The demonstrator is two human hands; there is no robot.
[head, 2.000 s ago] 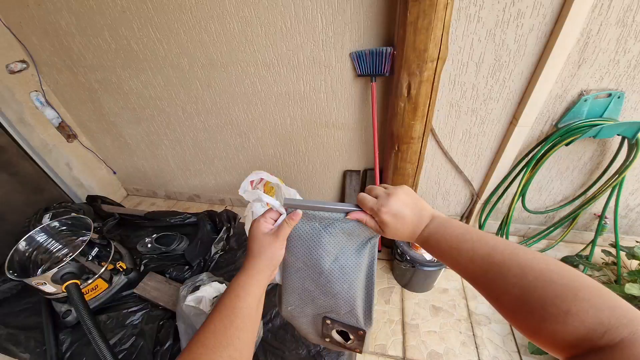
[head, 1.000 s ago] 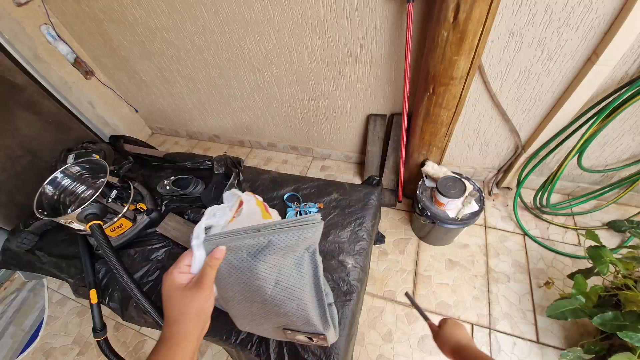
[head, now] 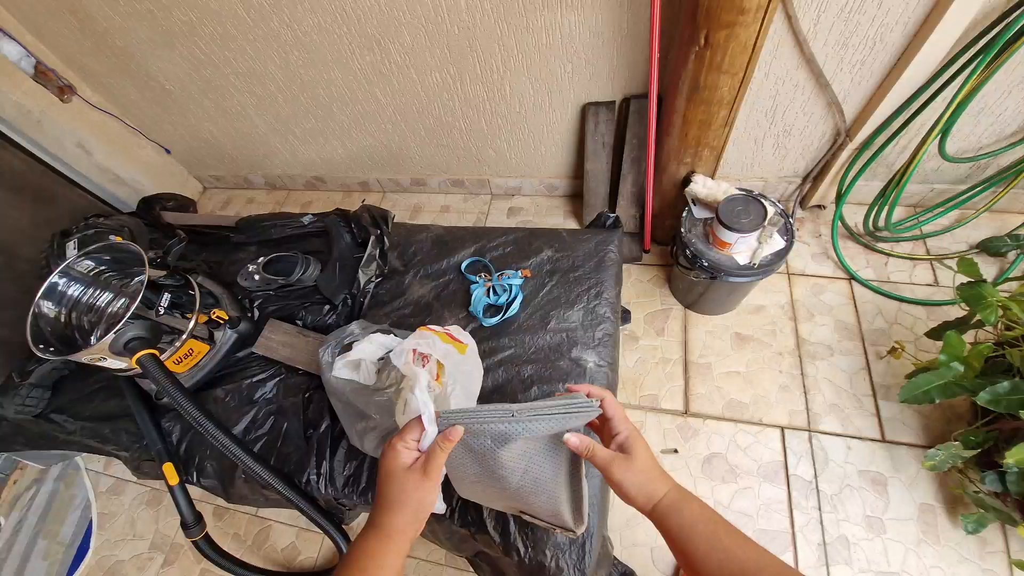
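A grey fabric vacuum cleaner dust bag hangs between my two hands, its upper edge level. My left hand pinches its left top corner together with a white plastic carrier bag. At the right top corner my right hand grips the fabric between thumb and fingers. Behind the carrier bag lies a translucent plastic bag on a surface covered with black plastic sheeting. A light blue strap lies bundled there. The inside of the dust bag is hidden.
At left stand a Wap vacuum cleaner's parts with a black hose, near a black clog. A lidded bucket holding a small tub stands by a wooden post. A green hose and a plant are at right.
My right hand has come back to the dust bag and grips its right corner; a second ago it was lower right with a thin grey strip. That strip is out of the hand. The view has tilted down.
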